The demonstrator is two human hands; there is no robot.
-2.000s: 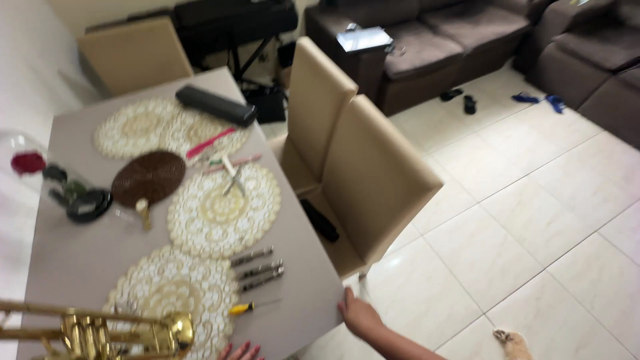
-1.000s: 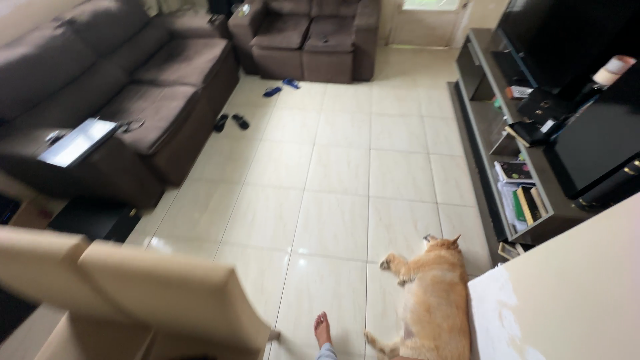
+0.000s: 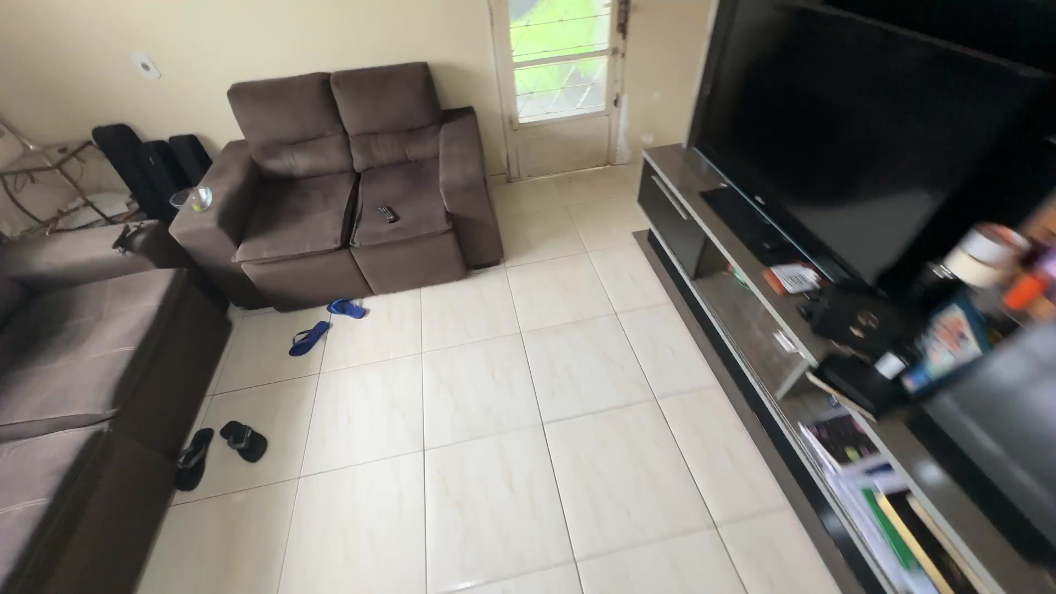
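Observation:
Neither my left hand nor my right hand shows in the head view. A brown two-seat sofa [image 3: 351, 177] stands against the far wall, with a black remote control [image 3: 387, 214] on its right seat. Blue flip-flops [image 3: 309, 338] lie on the tiled floor in front of it. Black flip-flops [image 3: 243, 441] lie beside the longer brown sofa [image 3: 74, 355] at the left. A glass bowl [image 3: 196, 199] rests on the two-seat sofa's left arm.
A low TV cabinet [image 3: 681, 194] runs along the right side, bearing a large television [image 3: 858, 107], a black bag [image 3: 858, 318] and other items; books and papers fill a lower shelf. A glazed door [image 3: 561, 91] is in the far wall. Pale tiles [image 3: 487, 412] cover the floor.
The view has swung away from the dining table and chairs toward the far sofa and door. The hands seen two seconds ago and the dog seen one second ago are out of view.

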